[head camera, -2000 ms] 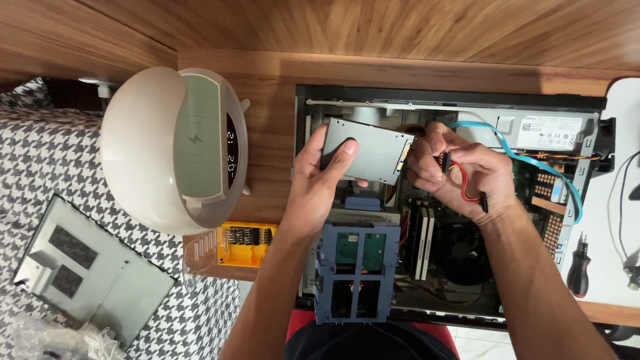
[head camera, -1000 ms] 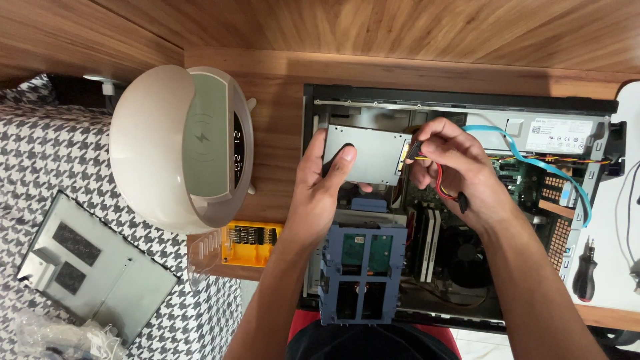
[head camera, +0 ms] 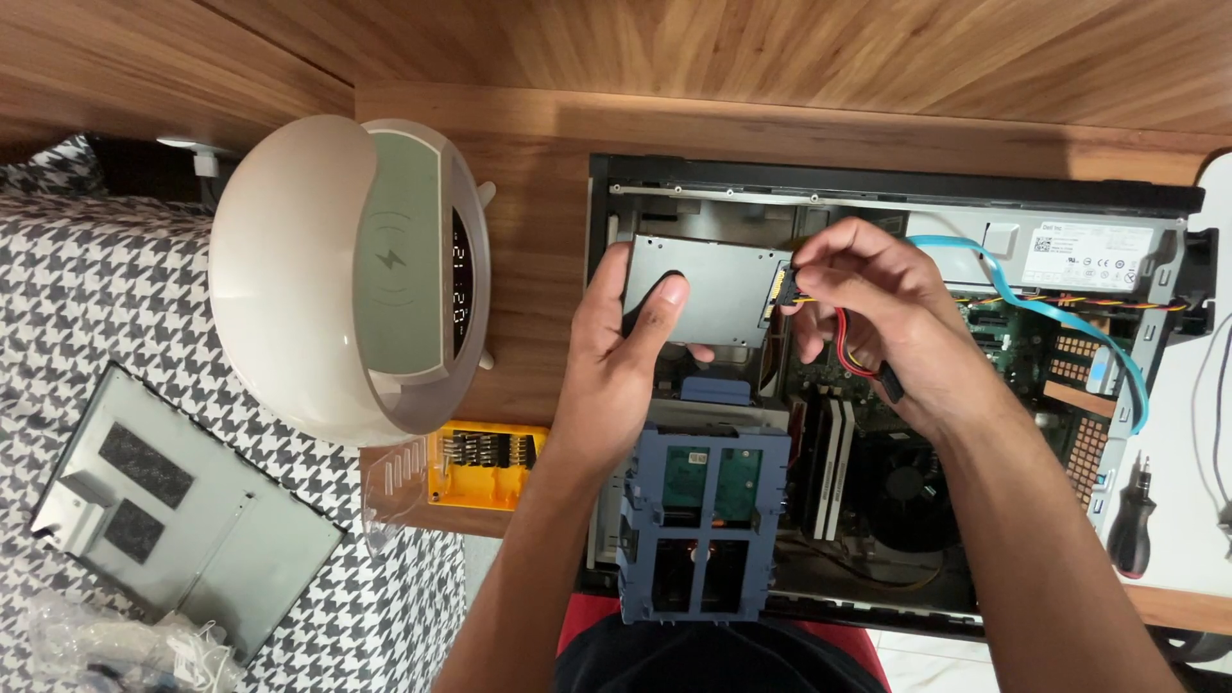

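Observation:
My left hand [head camera: 630,337] grips a grey 2.5-inch solid-state drive [head camera: 707,289] by its left end, thumb on its face. My right hand [head camera: 881,308] pinches a black SATA power connector [head camera: 787,286] against the drive's gold-contact edge; whether it is fully seated cannot be told. Red, yellow and black wires run from it, with a second black connector [head camera: 891,383] hanging below my right palm. Both hands are over the open desktop computer case [head camera: 885,178]. A blue drive cage [head camera: 707,438] sits below the drive, and a light-blue SATA cable [head camera: 1020,300] crosses the case at the right.
Left of the case stand a round white lamp clock [head camera: 289,279] and a yellow bit set [head camera: 481,486]. The metal side panel [head camera: 221,539] lies on houndstooth cloth beside clear plastic packaging [head camera: 125,640]. A screwdriver [head camera: 1133,525] lies at the right. Memory modules and a fan are inside the case.
My right hand has brought the power connector from a short distance off the drive to its contact edge. My left hand still holds the drive.

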